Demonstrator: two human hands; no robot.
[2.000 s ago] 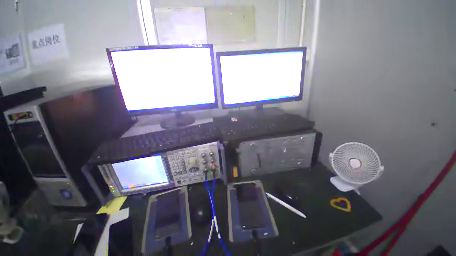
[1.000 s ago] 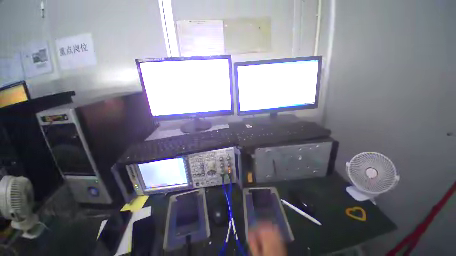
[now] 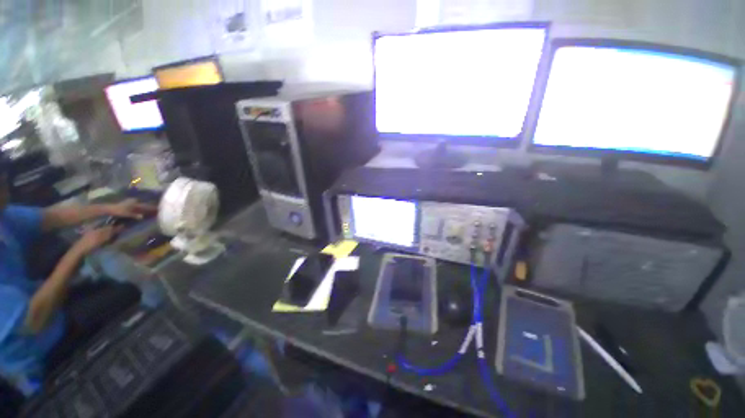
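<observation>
The left coupler plate (image 3: 377,314) has a dark phone (image 3: 406,282) on it, with a dark lead at its lower end. The right coupler plate (image 3: 539,331) shows its blue face with a light outline and no phone. Two more dark phones lie left of the plates, one (image 3: 307,277) on white and yellow paper sheets (image 3: 286,308), the other (image 3: 344,294) at the sheets' right edge. Blue RF cables (image 3: 479,310) run from the tester (image 3: 449,233) down between the plates. Neither of my hands is in view.
A wide black tray with recesses (image 3: 122,371) is low at the left. A person in blue (image 3: 28,237) sits beyond it, hands on a bench. A white fan (image 3: 189,214) stands left of the PC tower (image 3: 282,163). A white stick (image 3: 608,359) and yellow heart loop (image 3: 705,392) lie right.
The view has swung left, bringing the tray and the other person in. The blurred hand at the right plate has left the picture, and the phone is gone from that plate.
</observation>
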